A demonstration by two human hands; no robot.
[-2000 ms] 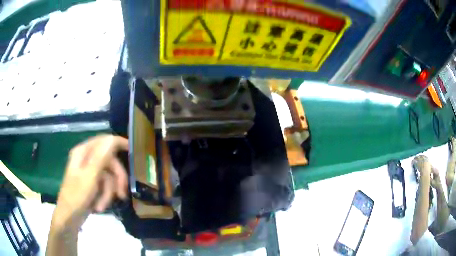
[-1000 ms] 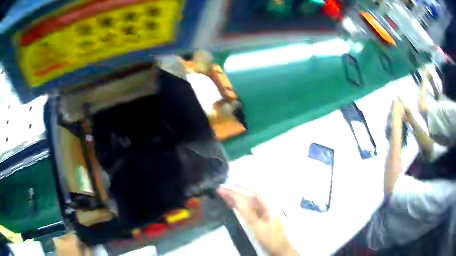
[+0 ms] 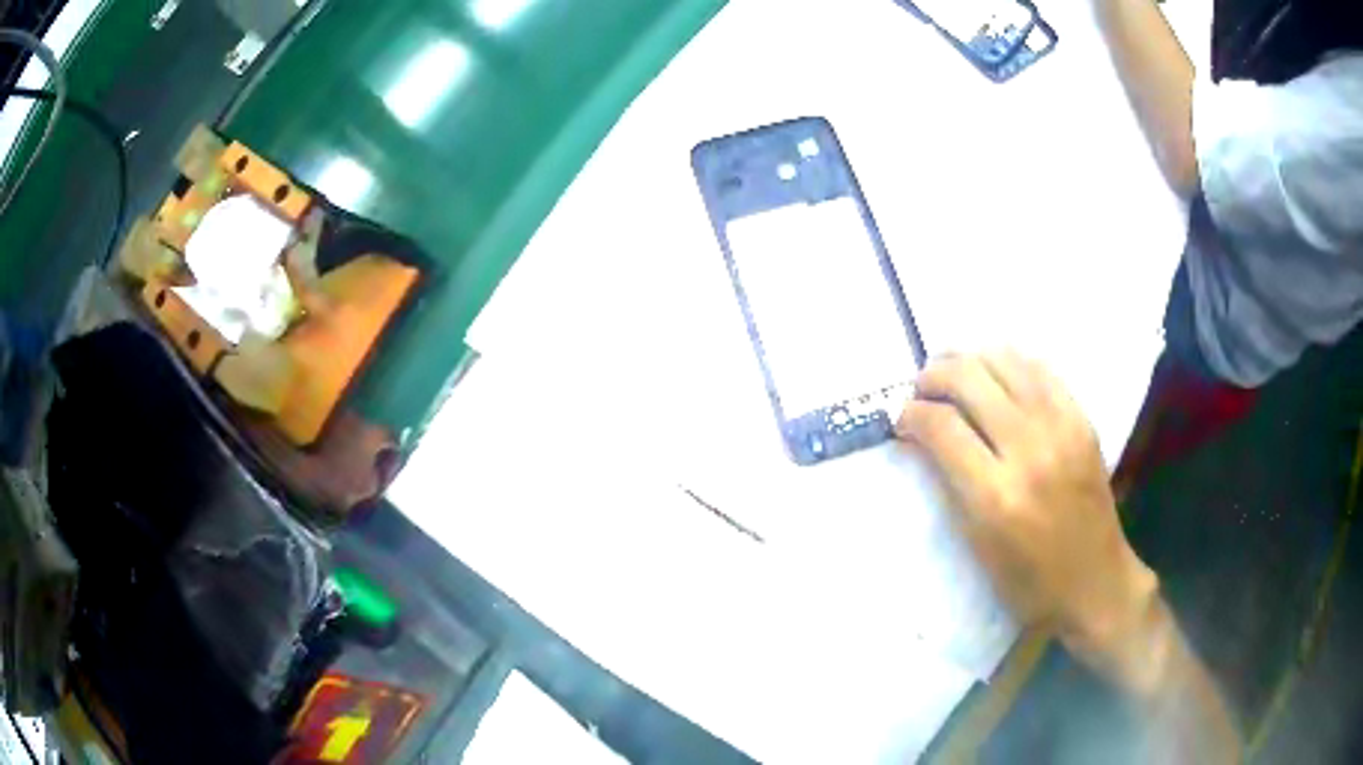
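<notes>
A phone middle frame [image 3: 762, 332], thin and dark with one large open window, lies on the white bench surface [image 3: 598, 598]. My right hand [image 3: 1002, 478] is at the frame's lower right corner, with thumb and fingertips pinching its edge. The frame seems to rest on the bench still. My left hand is out of the picture.
The press's shiny black cover [image 3: 180, 538] is at the lower left. An orange-brown side block [image 3: 351, 351] with a white wad stands beside the green belt [image 3: 493, 194]. Another phone frame [image 3: 1017, 60] lies at the top. Another person's arm and grey sleeve [image 3: 1286, 209] are at the upper right.
The view has swung right, off the press and towards the bench. My right hand has moved from beside the press to the phone frame and taken hold of its corner. My left hand has left the view.
</notes>
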